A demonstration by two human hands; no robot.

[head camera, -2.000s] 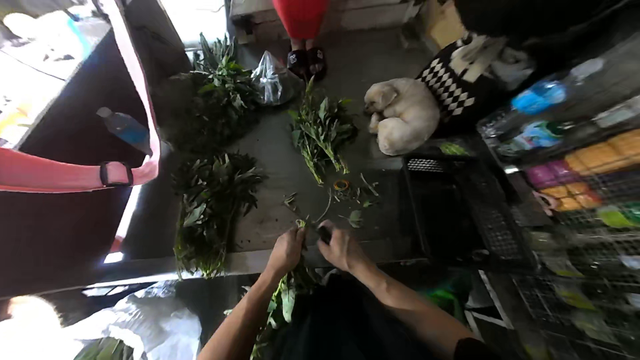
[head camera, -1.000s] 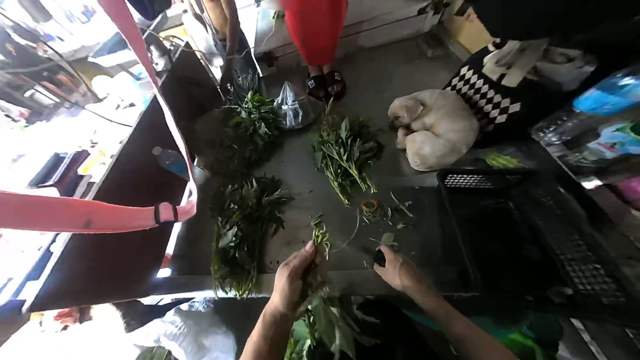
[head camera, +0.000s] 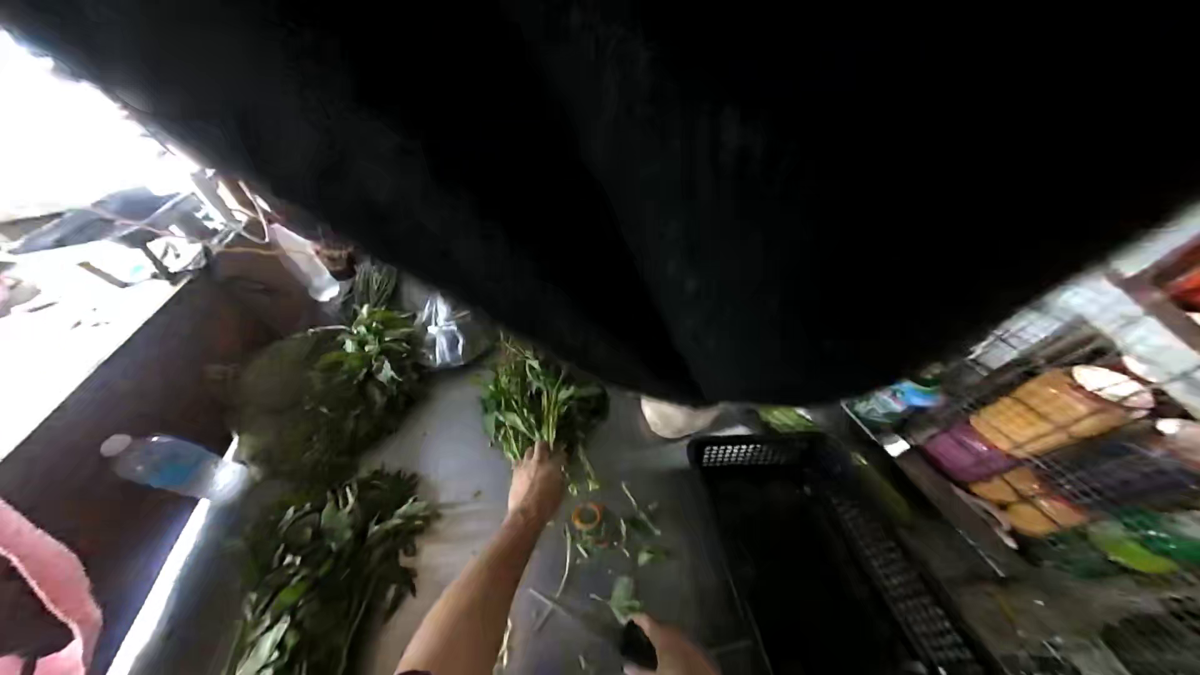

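My left hand [head camera: 538,483] is closed around the stems of a bunch of leafy greens [head camera: 534,398] on the grey tabletop. At the bottom, my right hand [head camera: 667,647] is partly cut off by the frame edge and holds a small dark object [head camera: 639,645], perhaps a knife handle. Between the hands lie an orange ring [head camera: 588,516], loose stems and a torn leaf [head camera: 622,598]. More leafy greens are heaped in a front pile [head camera: 323,572] and a back pile [head camera: 366,361] to the left.
A black plastic crate [head camera: 755,450] stands on the right, beside wire shelving [head camera: 1050,450] with packaged goods. A plastic bottle [head camera: 173,466] lies at the left and a clear plastic bag [head camera: 442,333] farther back. A large dark shape [head camera: 731,187] covers the upper view, hiding most of the pale animal [head camera: 675,415].
My left hand has moved forward to the middle bunch and closed on its stems. A large dark shape now blocks the upper view.
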